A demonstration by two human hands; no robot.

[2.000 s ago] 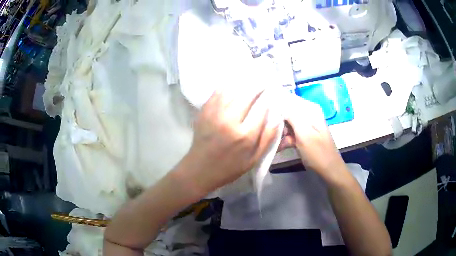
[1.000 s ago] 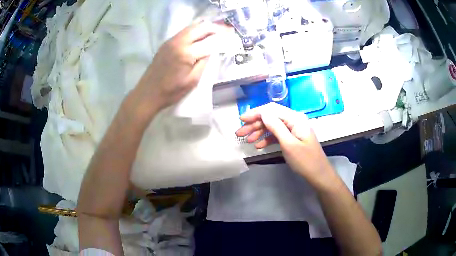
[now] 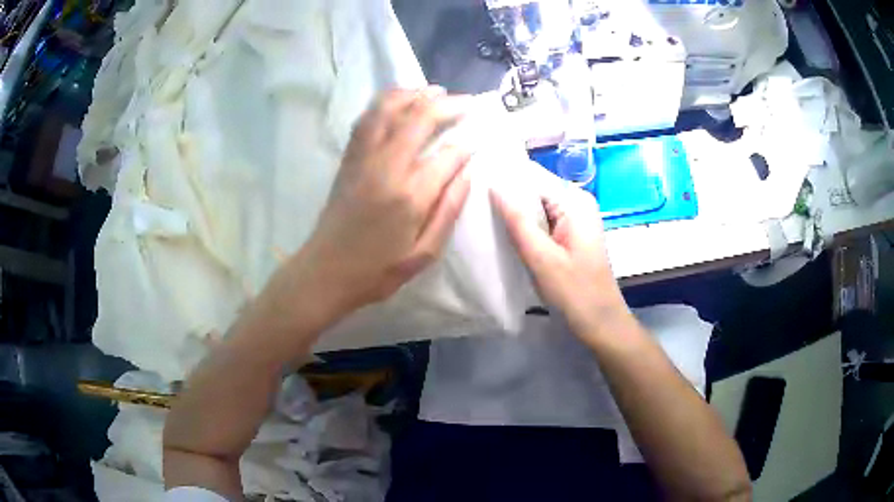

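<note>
A white fabric piece (image 3: pixel 490 250) lies between my hands in front of the needle area, and its lower corner hangs past the table edge. My left hand (image 3: pixel 397 196) grips it from the left, slightly blurred. My right hand (image 3: pixel 569 255) holds its right side, thumb on top and the other fingers partly hidden. The presser foot (image 3: pixel 524 88) of the sewing machine (image 3: pixel 637 78) is just beyond the fabric, under the bright lamp. The clear guard (image 3: pixel 576 165) stands over the blue plate (image 3: pixel 642 181) to the right.
A large cream garment pile (image 3: pixel 196 196) covers the left side. Stacked white panels (image 3: pixel 510 382) lie on the dark blue lap. White scraps (image 3: pixel 809 127) lie at the right. A black phone (image 3: pixel 760 422) rests on a pale board (image 3: pixel 814 412). A yellow-gold bar (image 3: pixel 127 394) is at lower left.
My left hand has moved right and down from beside the needle area. My right hand has closed onto the fabric, which now covers the table edge and part of the blue plate.
</note>
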